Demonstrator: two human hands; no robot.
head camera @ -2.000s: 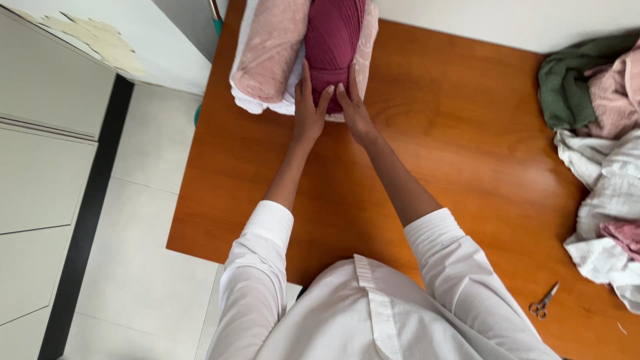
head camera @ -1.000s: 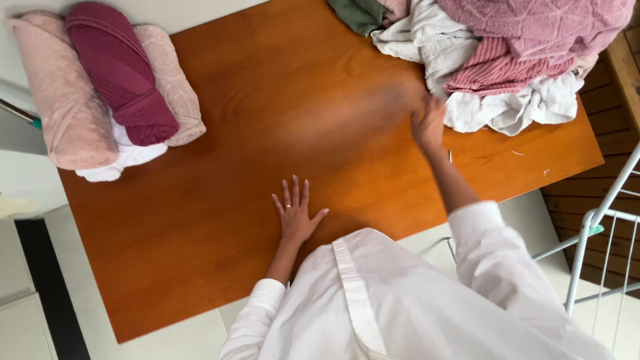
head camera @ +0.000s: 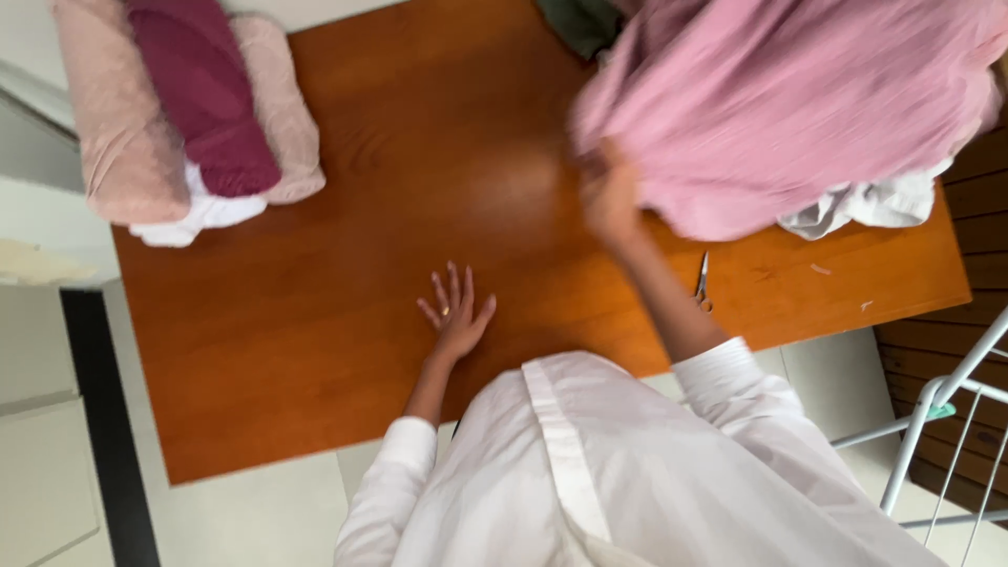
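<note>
My right hand (head camera: pixel 612 193), blurred by motion, grips the near left edge of a large pink cloth (head camera: pixel 780 118) and draws it over the pile at the table's right. Flat on the wooden table (head camera: pixel 354 315), fingers spread, my left hand (head camera: pixel 459 315) holds nothing. White fabric (head camera: pixel 874 205) and a dark green cloth (head camera: pixel 581 24) stick out from around the pink one. At the far left lie a rolled light pink towel (head camera: pixel 126 134), a rolled maroon cloth (head camera: pixel 209 102), another pale pink roll (head camera: pixel 276 110) and a white cloth (head camera: pixel 201 209) partly beneath them.
Small scissors (head camera: pixel 703 283) lie near the table's front edge, right of my right forearm. Thread scraps (head camera: pixel 820 269) are close by. A white metal drying rack (head camera: pixel 917 433) stands beyond the table's lower right corner. A wall borders the far left side.
Both hands were on the maroon roll two seconds ago; my left hand came to rest on the table. My right hand reached the pile and took hold of the pink cloth. The view swung right.
</note>
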